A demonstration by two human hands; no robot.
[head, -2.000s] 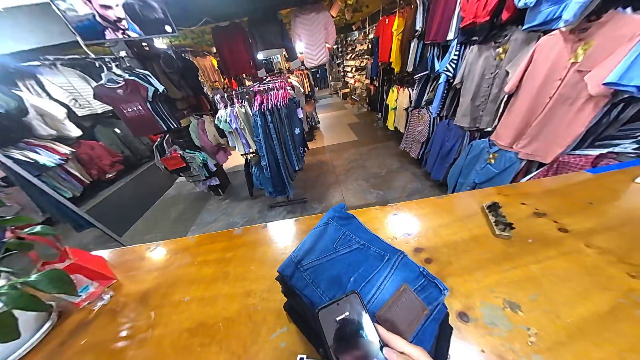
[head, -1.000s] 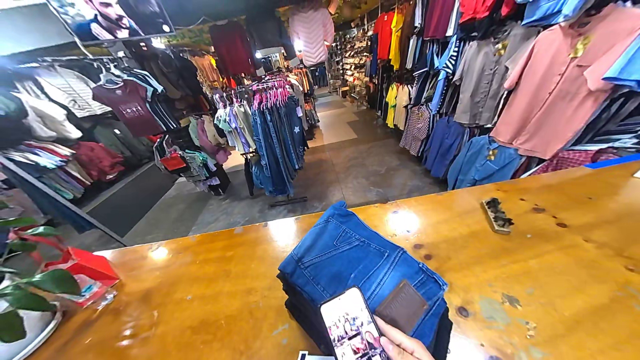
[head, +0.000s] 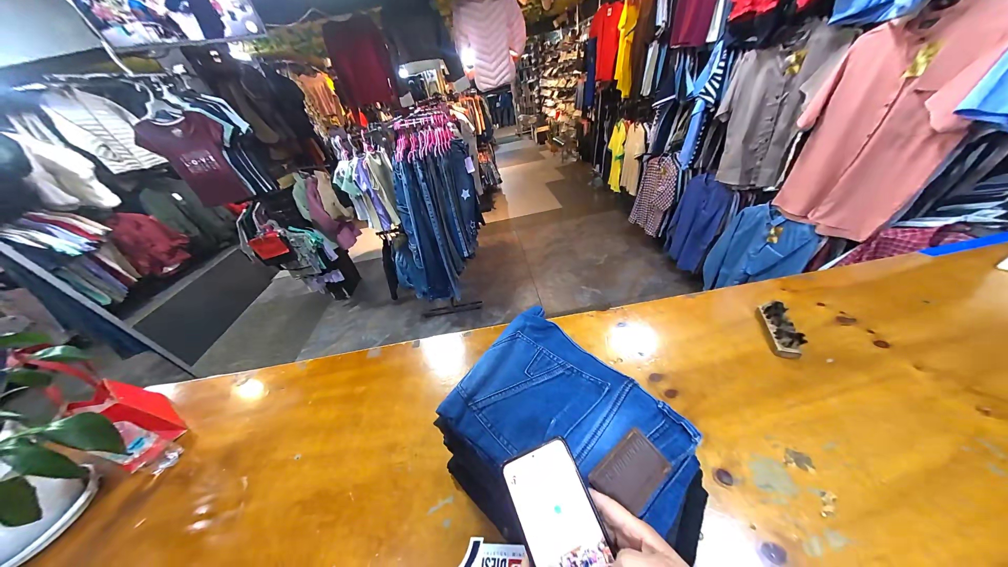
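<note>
My right hand [head: 634,531] comes in at the bottom edge, its fingers closed along the right side of a smartphone [head: 556,504]. The phone's screen is lit, mostly white, with small pictures low on it. Beneath and behind the phone lies a stack of folded blue denim jeans [head: 543,394], darker pairs at the bottom. A brown leather patch [head: 630,471] on the top pair is just beside my fingertips. A printed card or tag [head: 494,554] shows at the lower edge, left of the phone. My left hand is not in view.
The jeans rest on a varnished wooden counter [head: 315,457]. On its left are a potted plant [head: 47,449] and a red paper bag [head: 134,409]; at right lies a small block with dark pieces [head: 781,329]. Beyond the counter stand clothes racks, including hanging jeans [head: 433,213].
The phone's screen has gone from dark, to lit with pictures, to mostly white. My right hand still holds the phone over the jeans.
</note>
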